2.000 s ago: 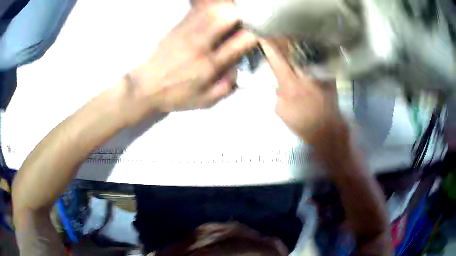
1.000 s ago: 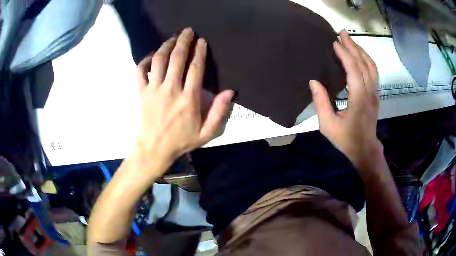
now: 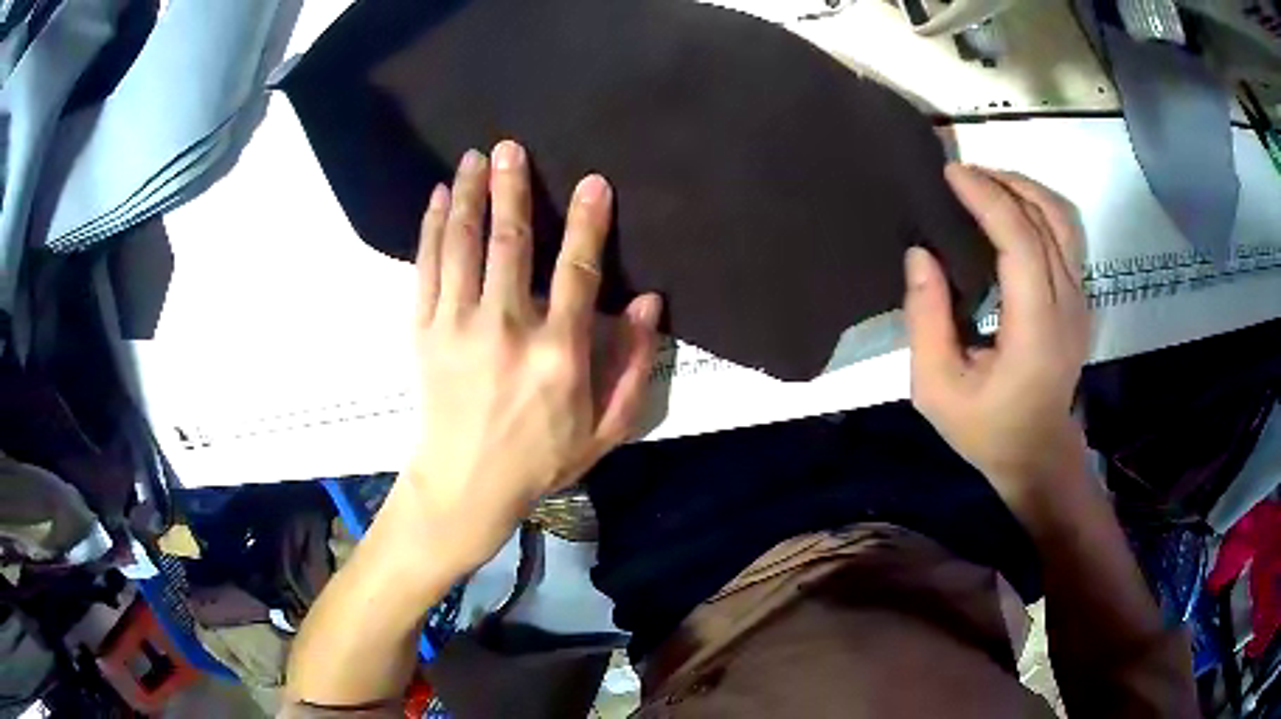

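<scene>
A dark brown cut panel (image 3: pixel 731 169) lies brown side up on the white table. A strip of pale grey shows at its lower right edge. My left hand (image 3: pixel 513 323) lies flat on the panel's left part, fingers spread and pointing away from me. My right hand (image 3: pixel 1004 316) is at the panel's right end, its thumb and fingers around the edge. Whether the right fingertips pinch the cloth is hard to tell.
A stack of grey cut panels (image 3: pixel 176 120) hangs at the table's left. A grey pointed panel (image 3: pixel 1173 141) lies at the right, near the beige machine bed (image 3: pixel 1033 70). A green handle (image 3: pixel 1260 120) is at the right edge. Blue baskets and fabric pieces are below the table.
Two seconds ago both hands were up by the machine. Since one second ago, more of the brown panel's left part shows, and my left hand's fingers are spread wider.
</scene>
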